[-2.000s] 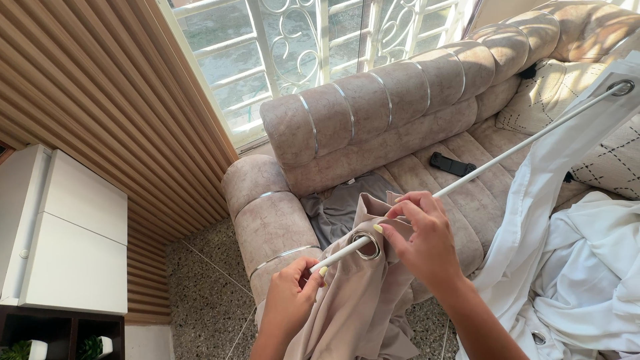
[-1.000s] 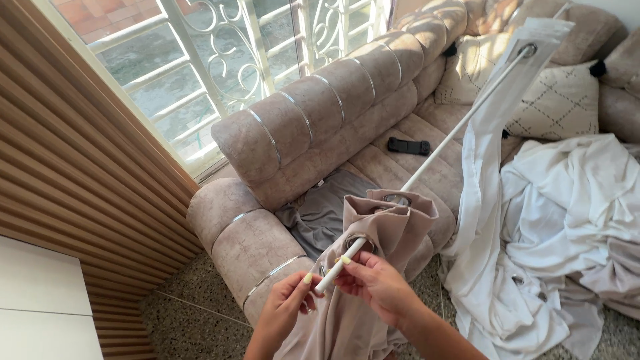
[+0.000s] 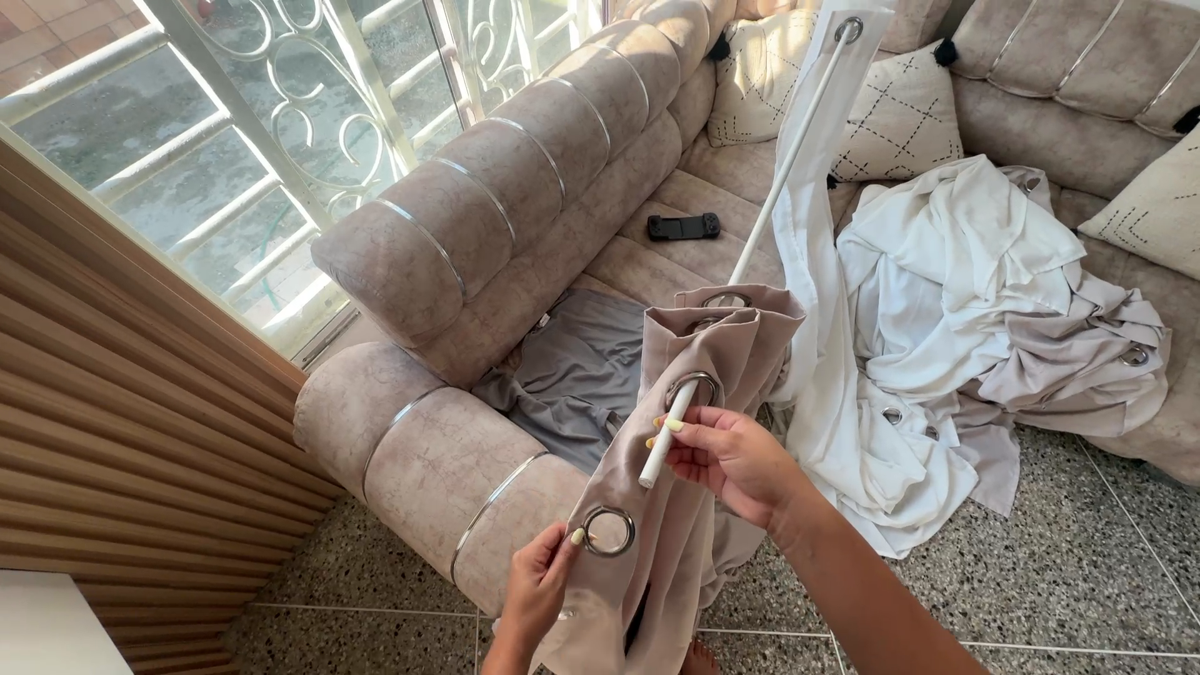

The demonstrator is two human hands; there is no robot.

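My right hand (image 3: 736,461) grips a white curtain rod (image 3: 771,211) close to its lower end. Several metal grommets of a beige curtain (image 3: 623,469) are threaded on the rod, the lowest just above my fingers. With its fingertips, my left hand (image 3: 539,586) pinches the curtain's edge beside a loose metal grommet (image 3: 609,532), below and left of the rod's end. Farther up, a white curtain (image 3: 817,169) hangs from the rod by a grommet (image 3: 848,31) at the far end.
A beige sofa (image 3: 441,244) curves around the work. On it lie a black phone game controller (image 3: 682,227), a grey cloth (image 3: 572,366), patterned cushions (image 3: 900,112) and heaped white and beige curtains (image 3: 956,253). A slatted wood wall (image 3: 122,403) and a barred window (image 3: 225,122) stand left.
My left hand has left the rod's end and moved down to the curtain edge by a loose grommet. My right hand still holds the rod. The view has shifted.
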